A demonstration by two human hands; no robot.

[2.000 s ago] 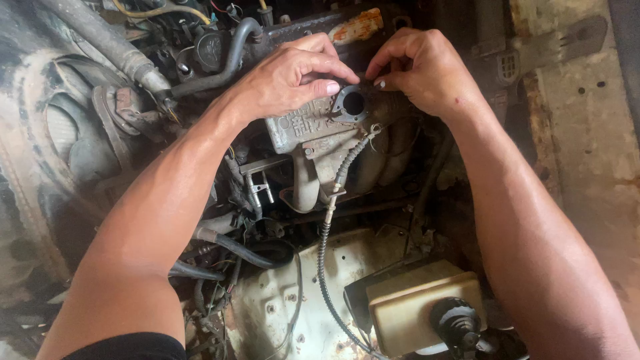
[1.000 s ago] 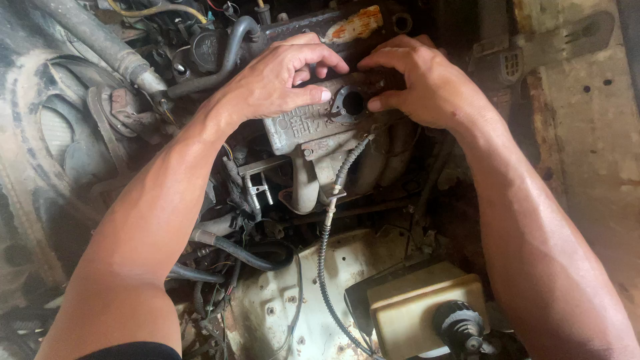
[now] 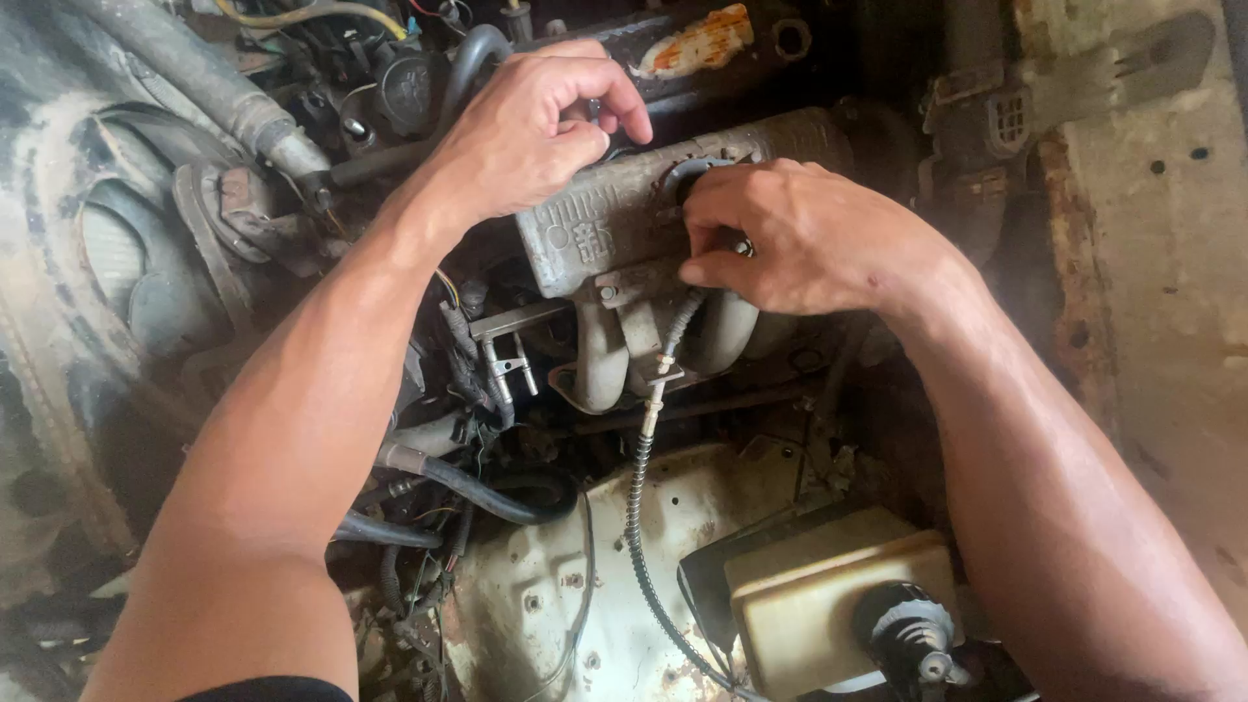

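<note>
The cast-metal intake manifold (image 3: 585, 229), with raised lettering, lies across the engine's middle. Over its upper left edge is my left hand (image 3: 546, 127), fingers curled, apparently with a small part between them that is mostly hidden. My right hand (image 3: 790, 234) is at the manifold's round port flange (image 3: 697, 171) and covers most of it; thumb and fingers are bent around what looks like a small bolt (image 3: 745, 248). Below that hand a spring-sheathed cable (image 3: 636, 487) runs down from the manifold.
A cream plastic reservoir (image 3: 838, 614) with a black cap stands at the lower right. Black rubber hoses (image 3: 487, 497) and a metal bracket (image 3: 509, 366) are left of centre. A thick pipe (image 3: 234, 107) crosses the upper left. Rusty body panel (image 3: 1141, 292) borders the right.
My right hand has moved down from above the port flange to over its front and lower side. My left hand has drawn back to the left, away from the flange.
</note>
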